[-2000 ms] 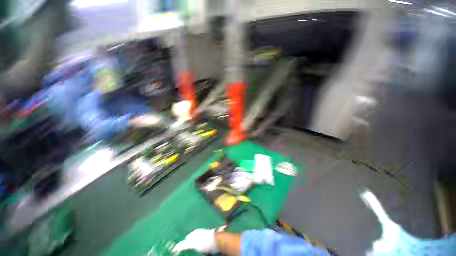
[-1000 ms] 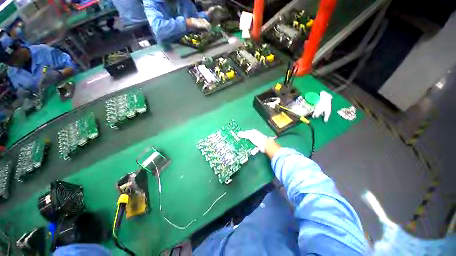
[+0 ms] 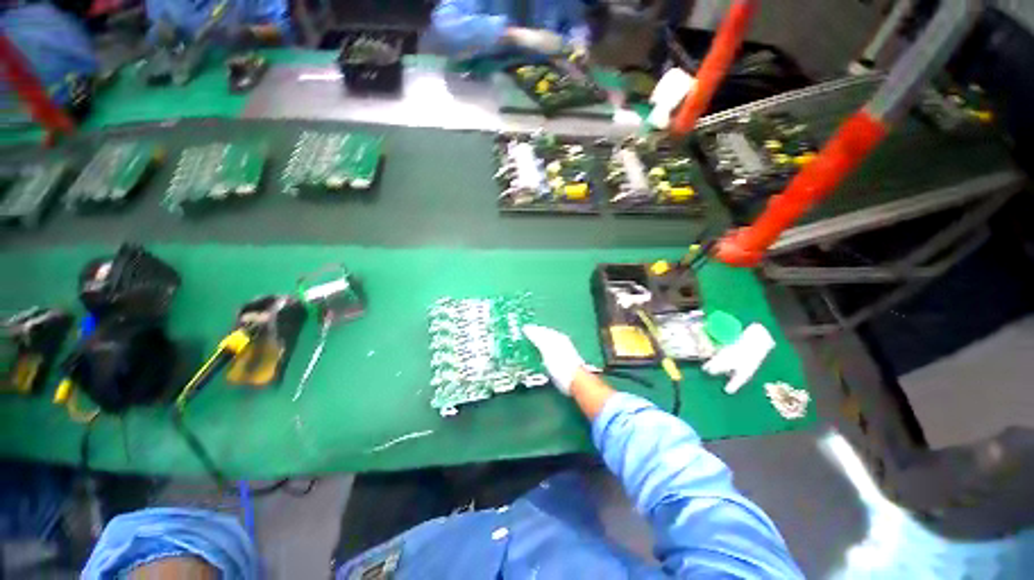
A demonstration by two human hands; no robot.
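A green circuit board (image 3: 482, 346) lies on the green mat in front of me, with rows of small silvery parts. My right hand (image 3: 556, 357), in a white glove, is at the board's right edge, its fingers reaching over that edge. The fingers' undersides are hidden, so a grip cannot be made out. My left hand is out of the picture; only its blue sleeve (image 3: 170, 532) and a bit of bare forearm show at the bottom left.
Right iron stand (image 3: 629, 340), green-capped container (image 3: 722, 327), spare glove (image 3: 743, 357) and silvery pile (image 3: 787, 399) lie right. Left iron stand (image 3: 263, 340), solder spool (image 3: 331, 292) and black fans (image 3: 127, 329) stand left. Beyond, the conveyor (image 3: 431, 193) carries boards and units. Red-sleeved posts (image 3: 811, 187) lean at right.
The view has swung left and levelled out. My right hand remains at the board's right edge. My left sleeve shows more, now with bare forearm. Another dark-tray unit shows on the conveyor.
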